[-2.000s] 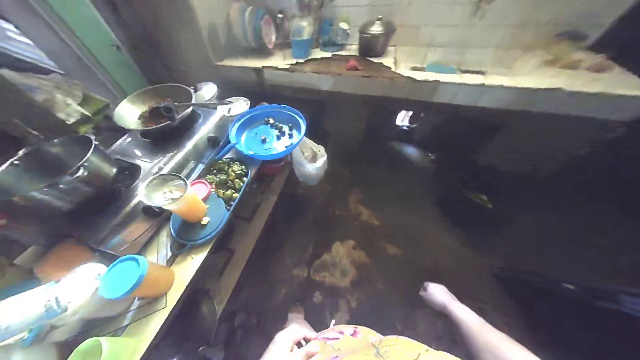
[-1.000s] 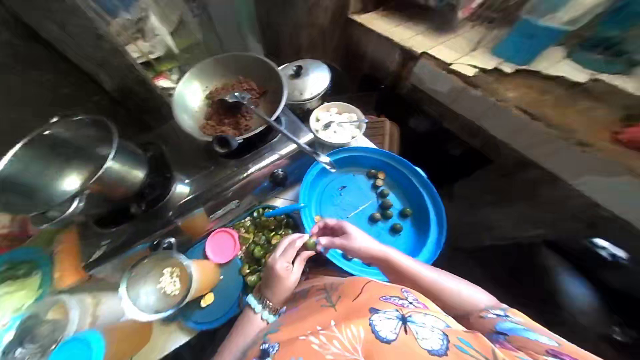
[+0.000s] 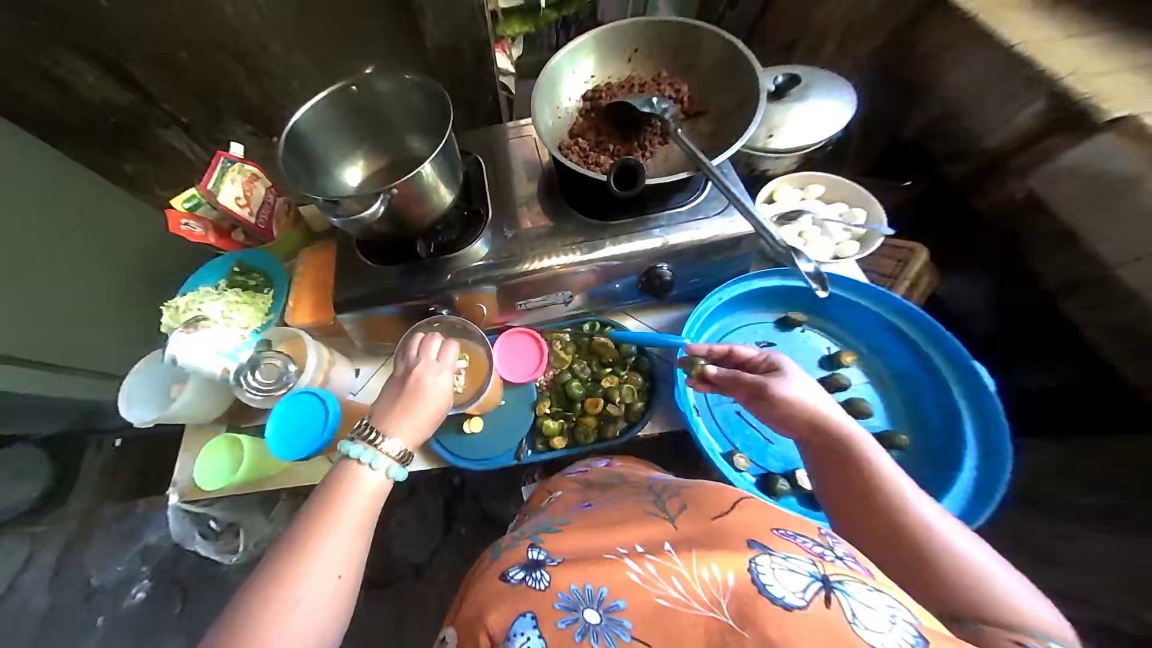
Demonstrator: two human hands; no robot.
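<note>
My left hand [image 3: 421, 382] is over a strainer [image 3: 475, 337] on a container of orange-brown juice, fingers curled down at its mesh, where pale seeds lie; whether it holds anything is hidden. Between the fingertips of my right hand [image 3: 751, 382] is a small green citrus piece [image 3: 692, 364], above the left side of a round blue basin [image 3: 976, 405]. Several citrus halves [image 3: 857, 409] lie in that basin. Between my hands, a blue tray [image 3: 486, 454] bears a heap of squeezed citrus halves [image 3: 589, 387], a pink lid [image 3: 520, 355] and a blue-handled utensil [image 3: 648, 339].
Behind stands a gas stove [image 3: 531, 261] with a steel pot [image 3: 369, 144] and a wok [image 3: 738, 54] of cooked ground meat, a ladle [image 3: 711, 175] across its rim. A bowl of peeled eggs [image 3: 823, 216] is at right; a blue-lidded container [image 3: 303, 424] and a green cup [image 3: 236, 461] stand left.
The view has swung toward the stove and counter. My hands, together over the citrus one second ago, are now apart: the left at the strainer, the right over the basin's edge.
</note>
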